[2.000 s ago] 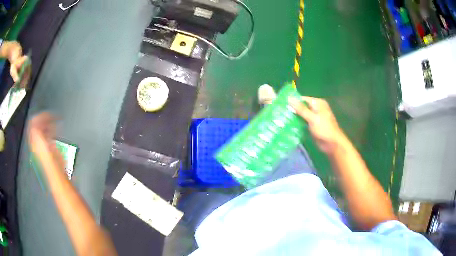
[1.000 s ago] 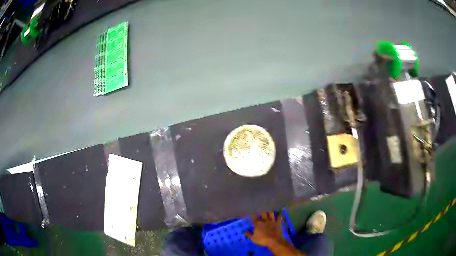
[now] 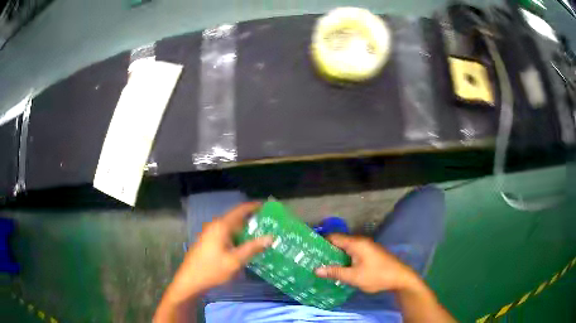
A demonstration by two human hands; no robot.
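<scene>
A green PCB panel (image 3: 297,255) with white print and small parts is held low over the wearer's lap, tilted down to the right. My left hand (image 3: 218,252) grips its upper left end, with the thumb on the face. My right hand (image 3: 369,262) grips its right end, with the thumb also on the face. The fingers behind the panel are hidden.
The black bench (image 3: 278,107) crosses in front. On it are an off-white strip (image 3: 140,129) at left, a round pale-yellow dross cup (image 3: 352,43), and a yellow sponge (image 3: 471,80) beside a looping grey cable (image 3: 505,126). A grey conveyor (image 3: 82,47) lies behind.
The view has turned and come closer to the bench. Both hands are now on a panel over the lap; one second ago a hand rested on the blue stool. The wearer now appears seated.
</scene>
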